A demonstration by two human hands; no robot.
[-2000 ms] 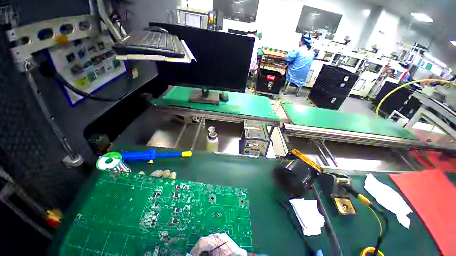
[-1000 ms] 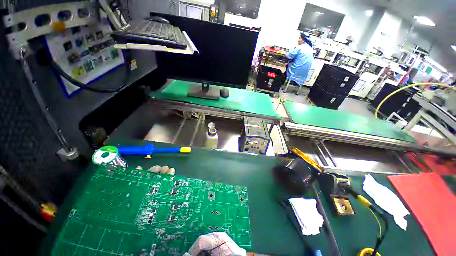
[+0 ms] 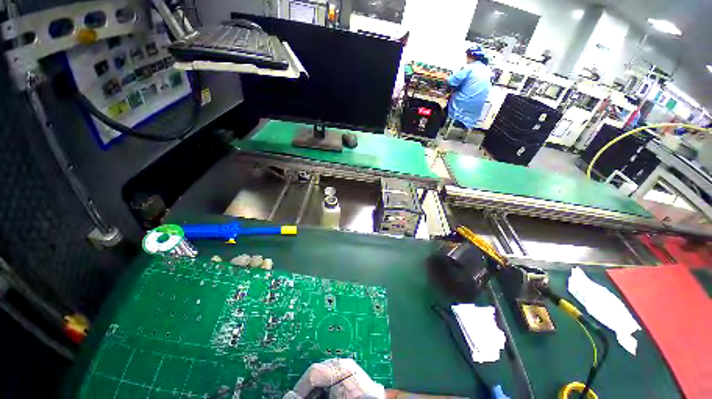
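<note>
A large green circuit board (image 3: 195, 327) with white outlines and small parts lies on the dark green mat in front of me. My right hand (image 3: 339, 380), in a white glove, is at the board's near right edge, cut off by the bottom of the picture. A thin dark line crosses the glove and another lies over the board to its left; they may be tweezers, but the grip is not clear. My left hand is not in view.
Behind the board are a solder reel (image 3: 164, 240), a blue tool with yellow end (image 3: 238, 231) and beige lumps (image 3: 251, 262). To the right are a black cylinder (image 3: 461, 267), white wipes (image 3: 477, 333), an iron stand's sponge tray (image 3: 535, 316) and a red sheet (image 3: 663, 312). A person (image 3: 469, 90) stands far back.
The camera view has shifted slightly. My right hand stays at the board's near right edge, its fingers a little more raised. A dark thin shape now shows over the board beside it.
</note>
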